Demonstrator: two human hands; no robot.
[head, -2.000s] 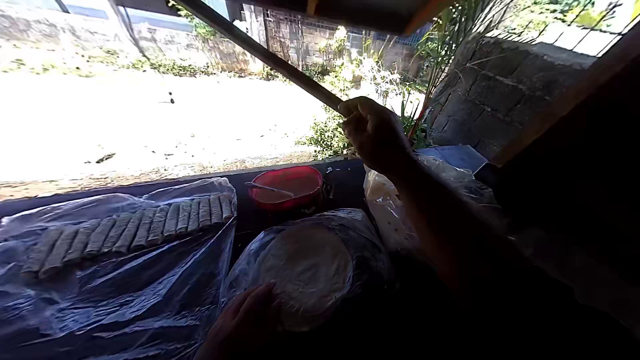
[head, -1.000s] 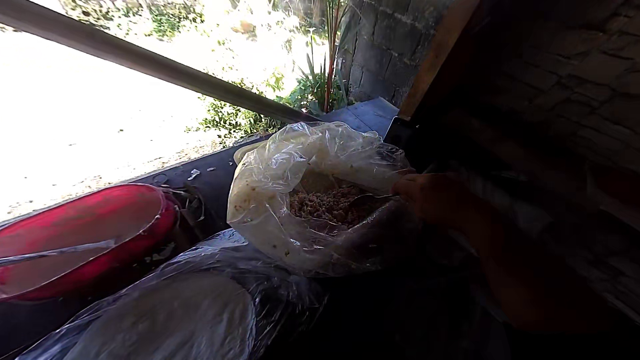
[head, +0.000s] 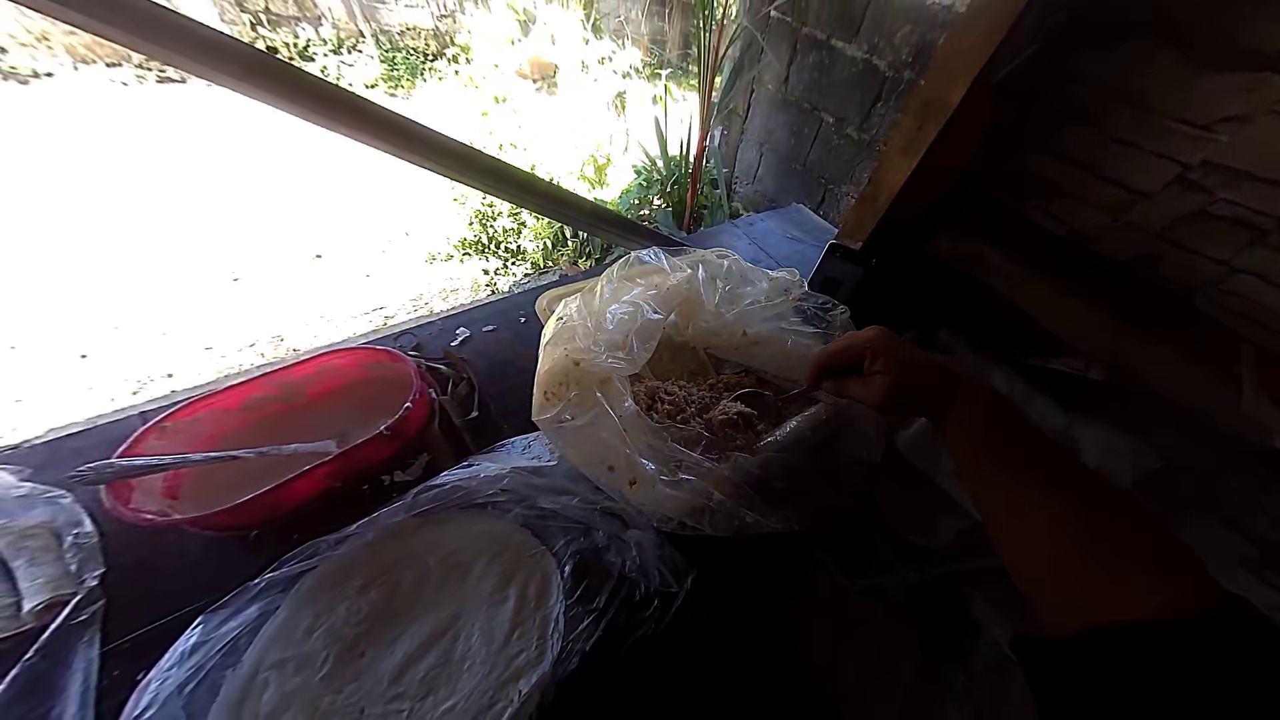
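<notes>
My right hand (head: 868, 368) is shut on a metal spoon (head: 755, 398), whose bowl rests in a crumbly brown filling (head: 700, 405). A clear plastic bag (head: 590, 400) lines the container around the filling, its edge folded outward. Nearer to me, a round, pale, flat wrapper (head: 400, 610) lies on clear plastic sheeting (head: 500, 470). Left of the bag stands a red tub (head: 270, 500) of pale liquid, a plastic-wrapped stick (head: 210, 458) lying across it. My left hand is out of view.
Rolled pieces (head: 35, 560) lie under plastic at the left edge. A slanting pole (head: 400, 125) crosses above the dark counter (head: 500, 350). Behind the bag are a blue-grey sheet (head: 765, 238), a dark phone-like object (head: 838, 270), a wooden post (head: 930, 120) and a block wall (head: 820, 110).
My right hand has left the pole and moved down to the bag, where it now holds the spoon. My left hand has gone out of view. The view has swung right and closer.
</notes>
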